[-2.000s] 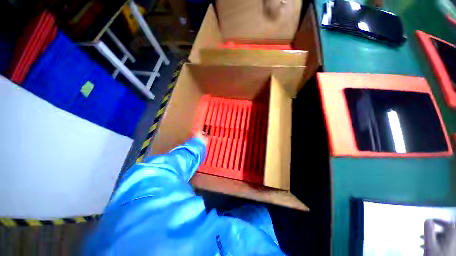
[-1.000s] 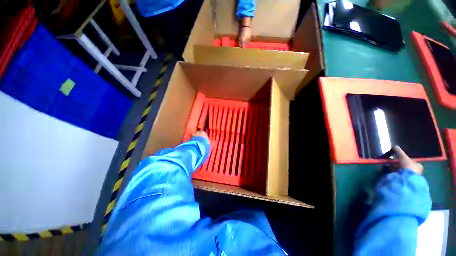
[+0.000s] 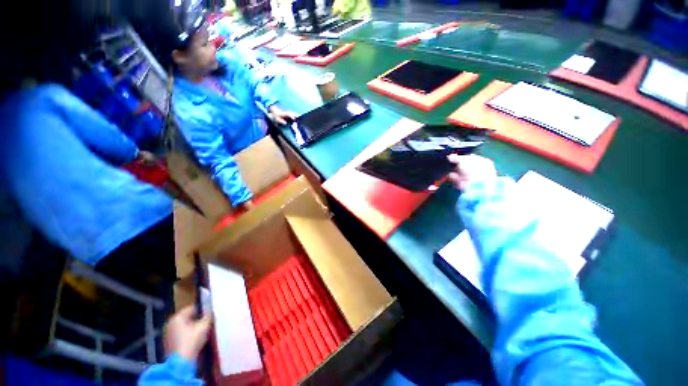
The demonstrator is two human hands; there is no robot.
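Note:
My left hand (image 3: 187, 333) grips the edge of an upright white-faced panel (image 3: 233, 317) at the left side of the open carton (image 3: 343, 275). Red-orange slotted inserts (image 3: 298, 313) fill the carton. My right hand (image 3: 469, 172) holds the near right edge of a glossy black panel (image 3: 419, 157), tilted over an orange-red foam tray (image 3: 377, 197) on the green bench. The fingers under the panel are hidden.
White panels (image 3: 539, 226) lie on the bench at right. Foam trays with a white panel (image 3: 552, 111) and a black panel (image 3: 419, 76) stand beyond. A person in blue (image 3: 215, 113) reaches into a second carton and touches black panels (image 3: 330, 119). Another person (image 3: 83, 166) stands at left.
The view has swung up and right. My left hand now has a white-faced panel raised at the carton's left side. My right hand has lifted the black panel's edge from its tray.

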